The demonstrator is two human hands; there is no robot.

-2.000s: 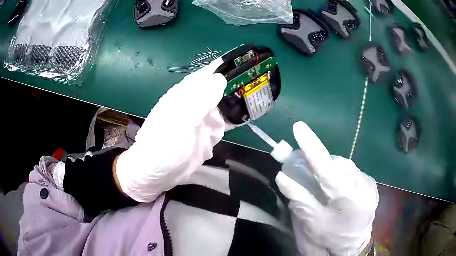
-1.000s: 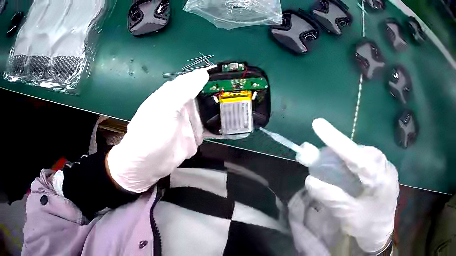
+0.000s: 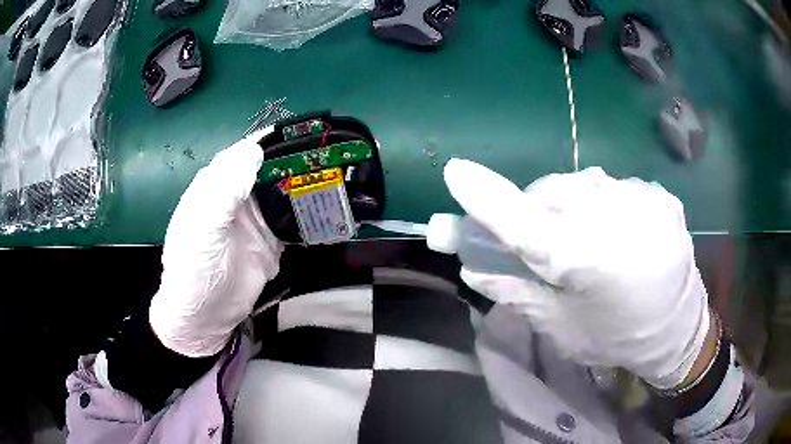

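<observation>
My left hand (image 3: 217,251), in a white glove, holds an open black lower housing (image 3: 371,186) by its left side, above the bench edge. Inside it show a green circuit board (image 3: 334,157), a silver-grey battery (image 3: 324,215) with yellow tape, and a thin red wire. My right hand (image 3: 590,260), also gloved in white, grips a translucent glue bottle (image 3: 486,246) with a white collar. Its thin tip points left and reaches the housing's lower right edge. Whether the tip touches is hard to tell. The left fingertips are partly hidden behind the housing.
Loose metal pins (image 3: 271,113) lie on the green bench (image 3: 468,113) just beyond the housing. A blister tray (image 3: 54,156) with black shells is at the left. Several device units (image 3: 173,68) lie farther back and right. A crumpled plastic bag (image 3: 290,19) is at the top.
The view has shifted, with bench items now farther left or higher. The housing, tilted at first, now faces me more squarely. The bottle has turned nearly level, its tip still by the housing's lower right edge.
</observation>
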